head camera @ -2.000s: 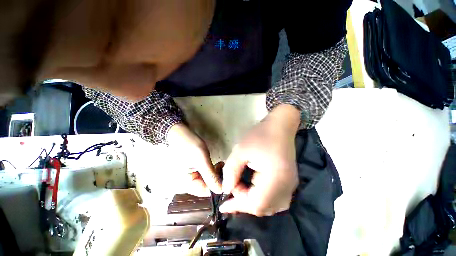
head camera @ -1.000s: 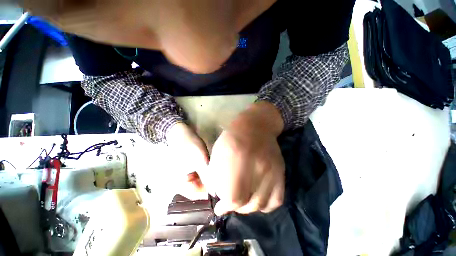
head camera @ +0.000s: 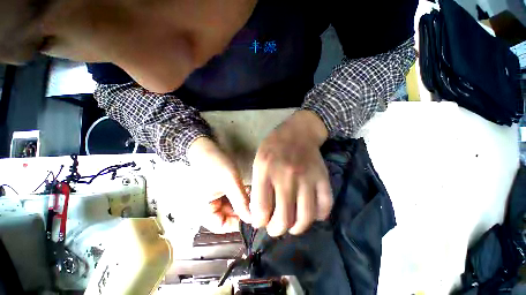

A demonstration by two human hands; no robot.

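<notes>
A black fabric piece hangs in soft folds under and beside my left hand. My left hand, back up and fingers bent, pinches its upper edge near the needle area. My right hand, overexposed, has its fingertips at the same edge, meeting the left fingertips; the pinched cloth is mostly hidden. A narrow black strip curves off the edge below the fingertips. The dark presser foot area is at bottom centre, cut off by the frame.
The cream machine head is at lower left, with a red part and dark thread guides beside it. Brown ribbed metal plates lie left of the cloth. Stacked black panels are at top right; loose black pieces lie at lower right.
My left hand has turned more back-up, its fingers now lying over the cloth edge. The black cloth has shifted and spread below the fingertips. The head at the top has moved left since the previous frame.
</notes>
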